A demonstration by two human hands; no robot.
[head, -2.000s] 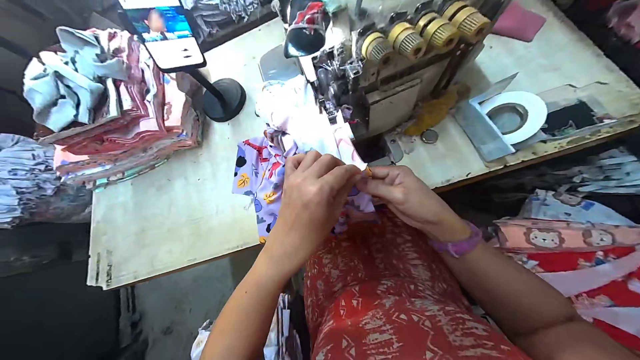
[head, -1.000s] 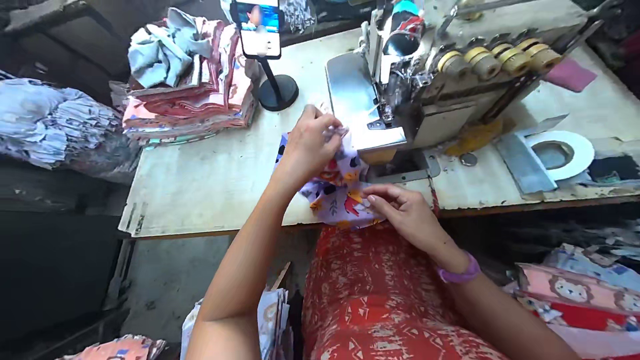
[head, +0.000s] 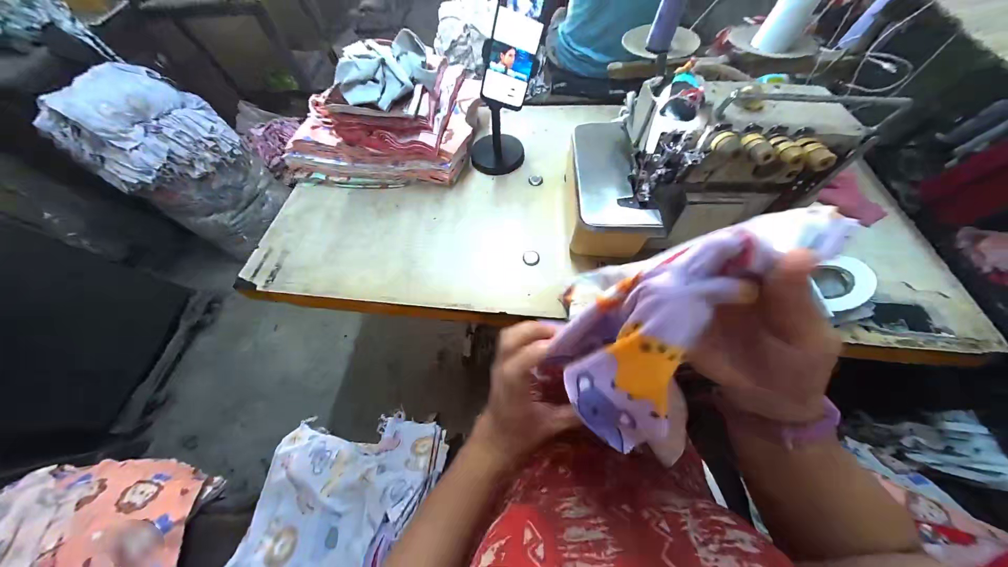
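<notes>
A lilac printed fabric piece, with orange and blue animal figures, is stretched between my two hands above my lap, in front of the table edge. My left hand grips its lower left end. My right hand, blurred and with a purple band at the wrist, pinches the upper right part, where a pale end sticks out past the fingers. Behind the fabric stands an overlock sewing machine with its metal plate and presser foot; no cloth shows under the foot.
On the table stand a folded fabric stack, a phone on a stand and a white tape roll. Fabric piles lie low at left and right. A wrapped bundle stands far left. A person in teal sits beyond.
Both hands have moved with the lilac fabric away from the machine and over my lap; my right hand has risen. Two seconds ago the fabric was beside the needle area. The view has shifted.
</notes>
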